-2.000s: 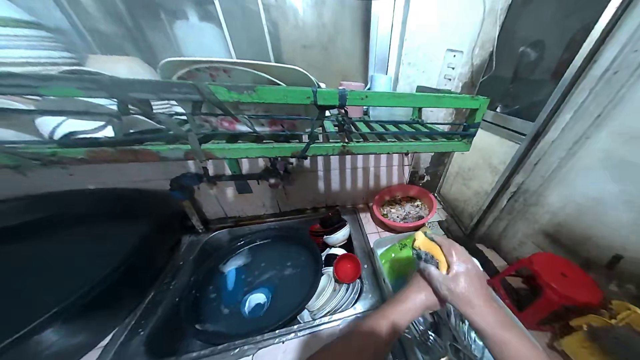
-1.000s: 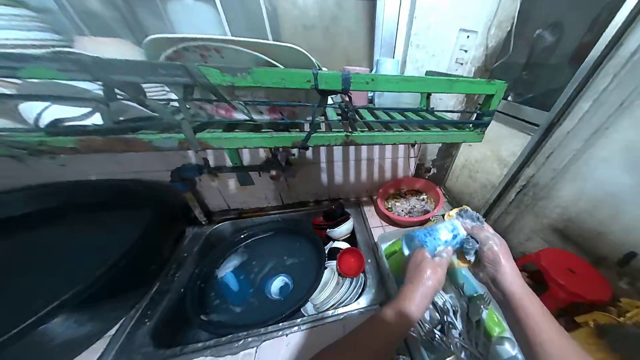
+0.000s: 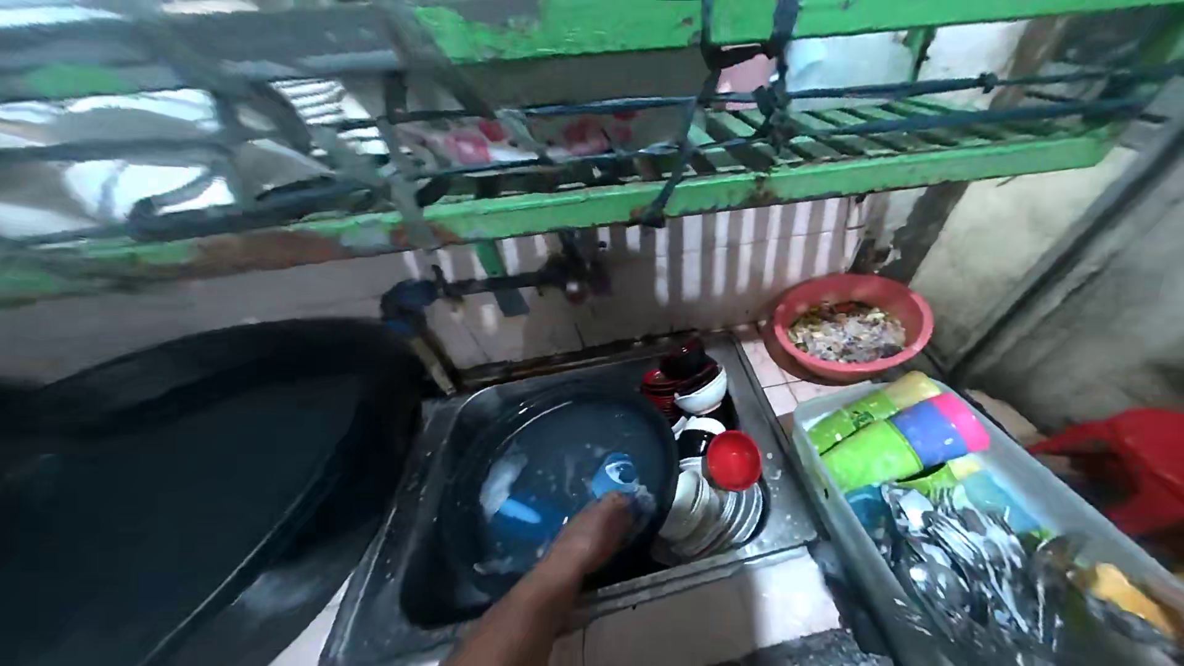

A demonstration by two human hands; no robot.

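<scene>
My left hand reaches from the bottom edge into a dark round basin of water, standing in the metal sink. Its fingers are at a blue cup; whether they grip it is unclear. A blue, elongated object lies in the basin. My right hand is out of view. To the right, a pale plastic tub holds green, blue and pink cups, metal cutlery and a yellow sponge. Beside the basin are stacked white plates, a red bowl and dark red bowls.
A large black vessel fills the left side. Behind the sink run a pipe and tap, below a green dish rack. A pink basin of scraps stands at the back right. A red plastic stool is at far right.
My hands were together over the tub with a blue cup and the sponge. The left has moved left into the basin; the right has left the view. The view has tipped down.
</scene>
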